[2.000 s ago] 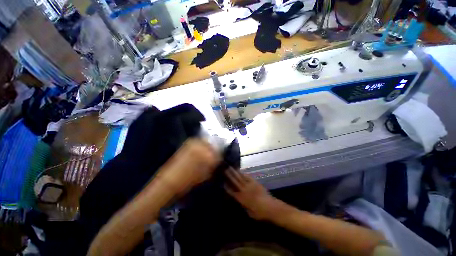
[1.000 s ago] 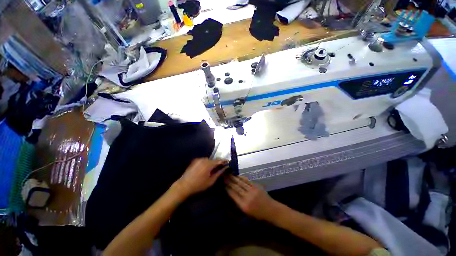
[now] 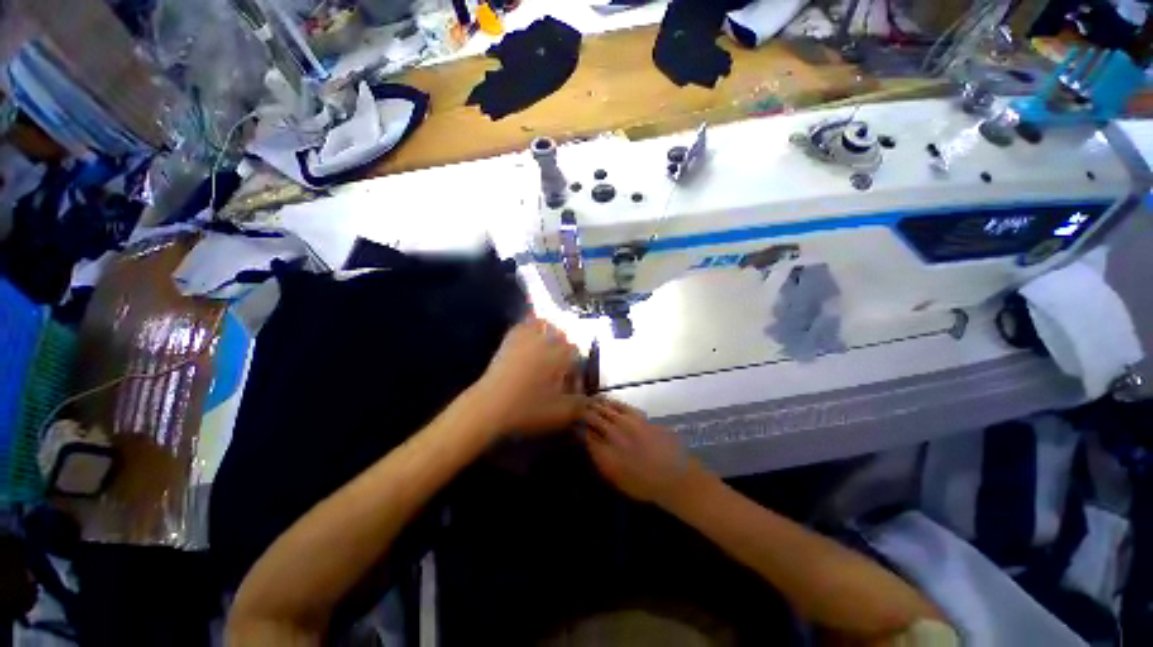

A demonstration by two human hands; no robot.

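Note:
A large black fabric panel [image 3: 367, 367] lies left of the needle and hangs over the table's front edge into my lap. My left hand [image 3: 537, 377] holds its edge just in front of the presser foot [image 3: 616, 316]. My right hand [image 3: 632, 445] pinches the same edge nearer the table's front, fingertips close to my left hand. A narrow dark strip of the edge shows between my hands and the needle. The white sewing machine [image 3: 759, 234] stands to the right. Whether the cloth is under the foot cannot be told.
A grey and white garment piece [image 3: 360, 133] lies behind on the left. Black cut pieces [image 3: 531, 66] lie on the wooden board [image 3: 607, 108]. A white cloth [image 3: 1081, 322] hangs at the right. A grey and black bundle [image 3: 999, 506] lies below right. A corded device [image 3: 82, 465] is at far left.
My left hand has moved forward, closer to the needle, along the black edge. My right hand has shifted slightly forward. The panel's far edge has moved up beside the machine head.

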